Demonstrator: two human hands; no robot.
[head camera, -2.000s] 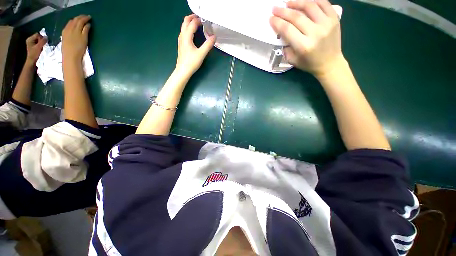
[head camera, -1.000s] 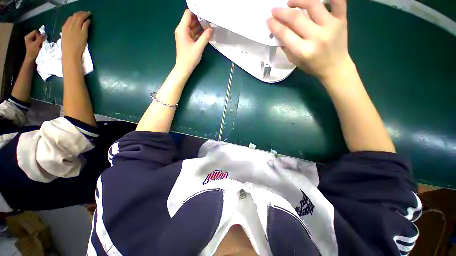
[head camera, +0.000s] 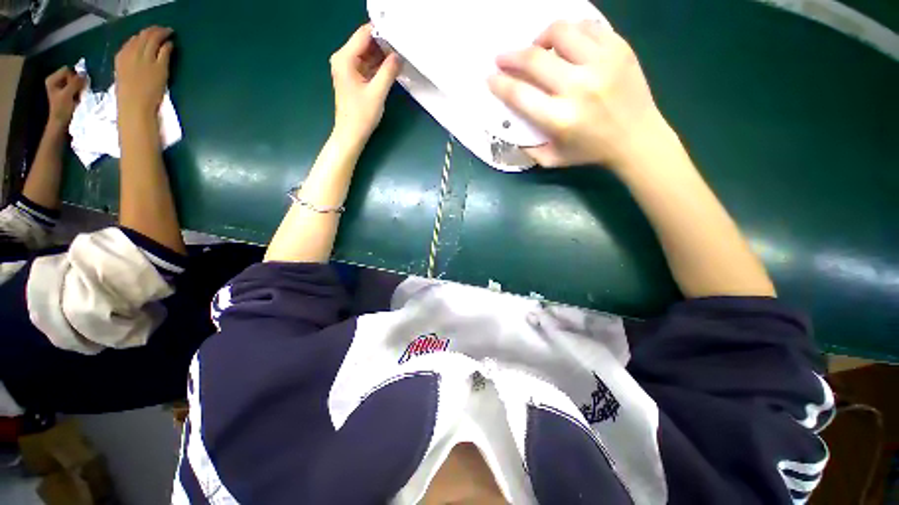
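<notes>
A white plastic housing (head camera: 449, 49) is at the top centre, above the green work surface (head camera: 266, 148), and is cut off by the top edge of the picture. Two smooth white pieces lie one over the other, with a narrow opening between them at the near end. My left hand (head camera: 363, 84) holds the housing's left edge between thumb and fingers. My right hand (head camera: 582, 99) lies over its right side and grips the near end, fingers on the top face, thumb partly hidden.
At the left, another person's hands (head camera: 144, 74) hold a crumpled white sheet (head camera: 97, 126) on the surface. Cardboard (head camera: 61, 459) shows at the lower left. A pale rail (head camera: 856, 32) curves along the upper right. A striped seam runs down the surface.
The housing's near end has swung left and towards me, and the gap between its two pieces looks narrower. My right hand has moved left with it; my left hand has shifted slightly left.
</notes>
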